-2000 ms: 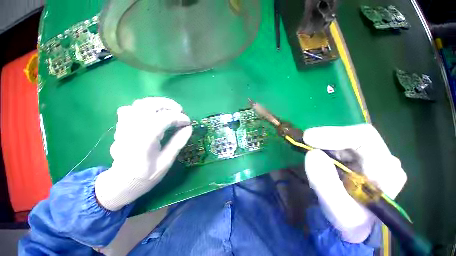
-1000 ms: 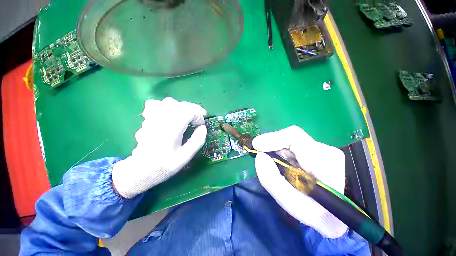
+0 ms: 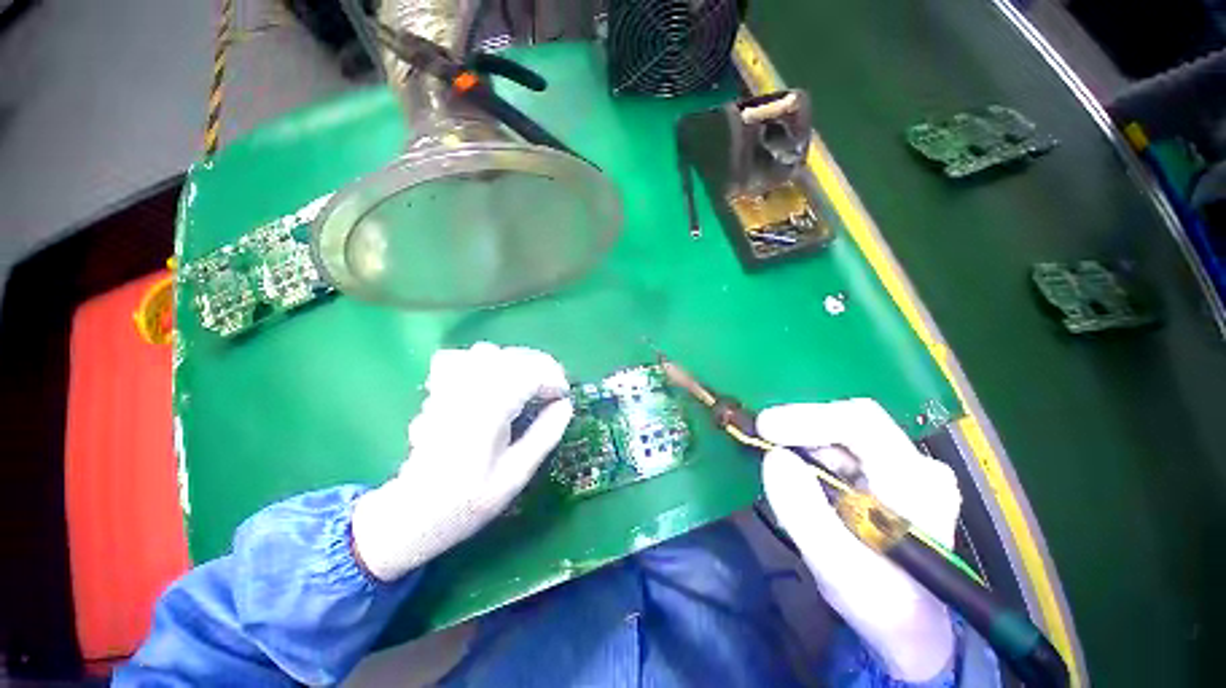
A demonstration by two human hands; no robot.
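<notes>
A green circuit board [image 3: 621, 437] lies on the green mat in front of me, its right section shining. My left hand [image 3: 473, 450], in a white glove, is at the board's left end with thumb and index finger pinched on its edge; the fingers hide that end. My right hand [image 3: 861, 504], also gloved, holds a soldering iron [image 3: 870, 519] like a pen. The iron's brown tip points up and left, just over the board's upper right corner; I cannot tell if it touches.
A clear fume hood [image 3: 471, 231] stands above the mat, partly over a second board [image 3: 256, 280]. Behind are an iron stand [image 3: 769, 182], a black stick [image 3: 691, 199] and a fan [image 3: 672, 47]. Two boards lie on the dark green conveyor [image 3: 928, 242]. A red-orange sheet [image 3: 121, 470] is at left.
The view has tilted up, showing the fan and hose. The iron tip has moved from the board's middle to its upper right corner. My left hand stays at the board's left end.
</notes>
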